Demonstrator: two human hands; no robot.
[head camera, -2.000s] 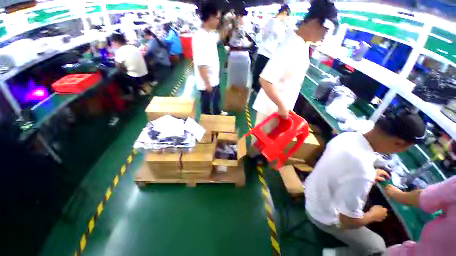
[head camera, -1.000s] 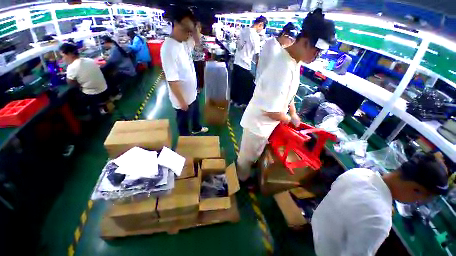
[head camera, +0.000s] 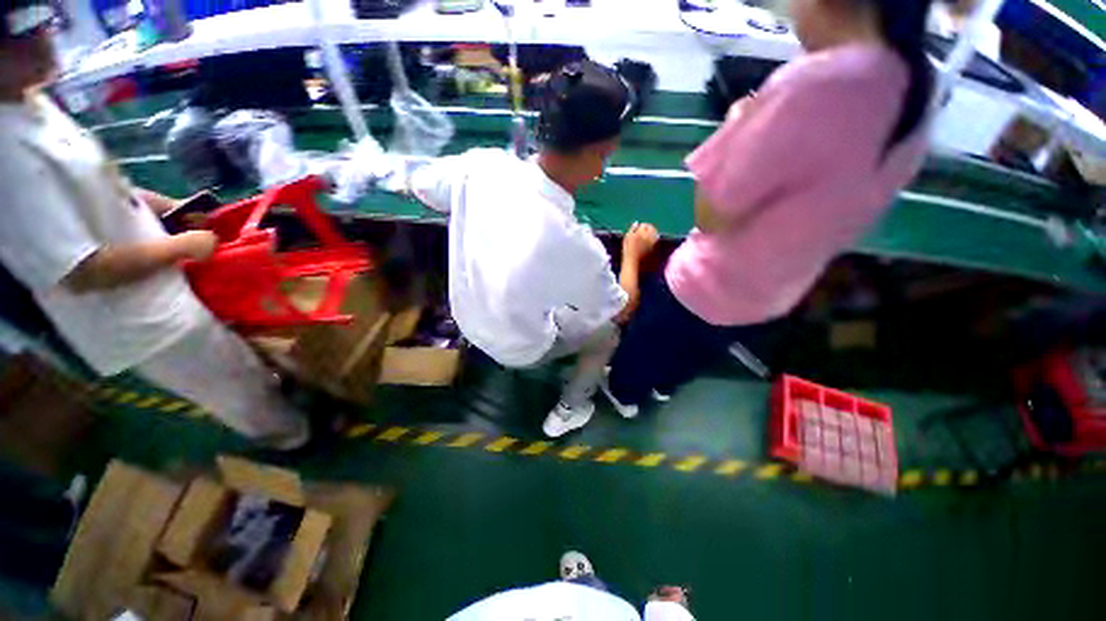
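My right hand (head camera: 668, 594) shows small and blurred at the bottom edge, beside my white shirt; its fingers cannot be made out. My left hand is not in view. A small open carton (head camera: 311, 548) with dark bagged items inside sits on the stack at the lower left, away from my hand. Its flaps stand open. A red divided crate (head camera: 833, 433) lies on the floor at the right, with pale rows inside.
A standing person at left holds a red stool (head camera: 261, 273) and a dark flat object. A person in white (head camera: 522, 255) sits at the green bench (head camera: 995, 218); one in pink (head camera: 807, 182) stands beside. Open cartons (head camera: 418, 365) lie below the bench. Striped tape (head camera: 606, 456) crosses the floor.
The view has swung right and down. The stack now shows at the lower left, and the person in pink and the red floor crate are in view. My right hand has appeared at the bottom.
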